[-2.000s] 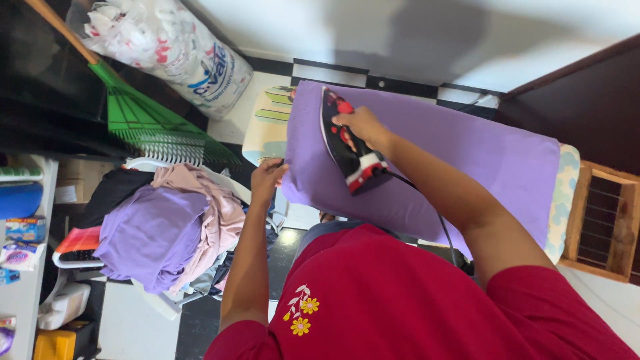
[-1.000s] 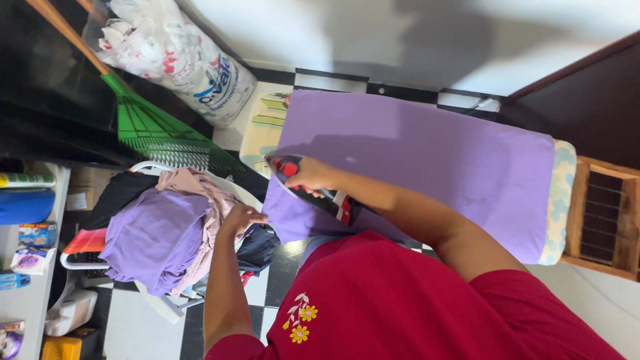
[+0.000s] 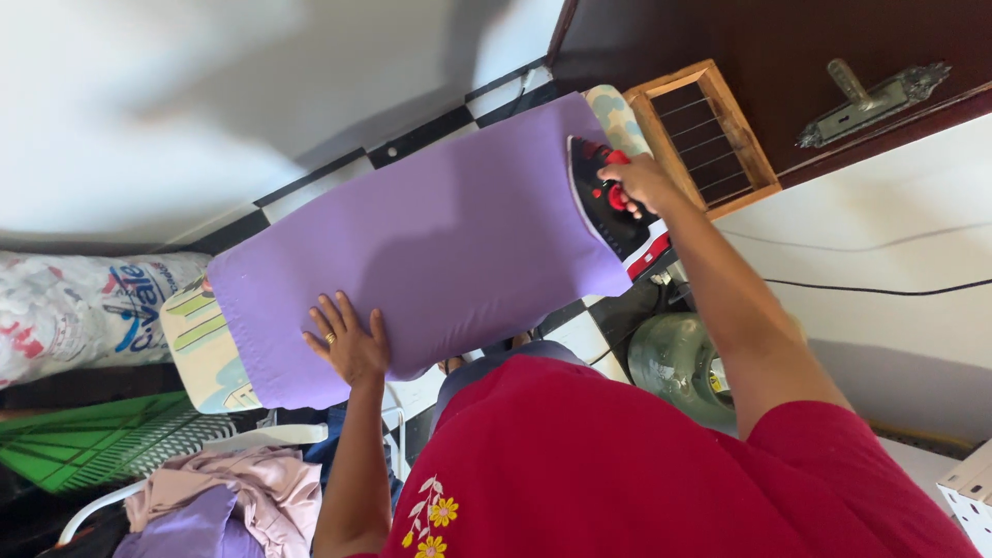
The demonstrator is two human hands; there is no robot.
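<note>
A purple cloth (image 3: 434,240) lies spread over an ironing board (image 3: 205,349) with a patterned cover, whose two ends show past it. My right hand (image 3: 637,184) grips the handle of a black and red clothes iron (image 3: 608,209) at the cloth's right end, beside the board's bare tip. The iron's soleplate faces down on the cloth. My left hand (image 3: 353,345) rests flat near the cloth's left front edge, fingers spread, a ring on one finger.
Left are a plastic sack (image 3: 85,318), a green rake (image 3: 101,434) and a chair with piled clothes (image 3: 232,496). A wooden rack (image 3: 705,139) stands at the board's right end, near a door handle (image 3: 872,105). A cord (image 3: 868,289) crosses at right, above a large green bottle (image 3: 674,360).
The iron, in my right hand, has gone from the cloth's left end to its right end. My left hand has come onto the cloth from the left edge. The view has swung to the right.
</note>
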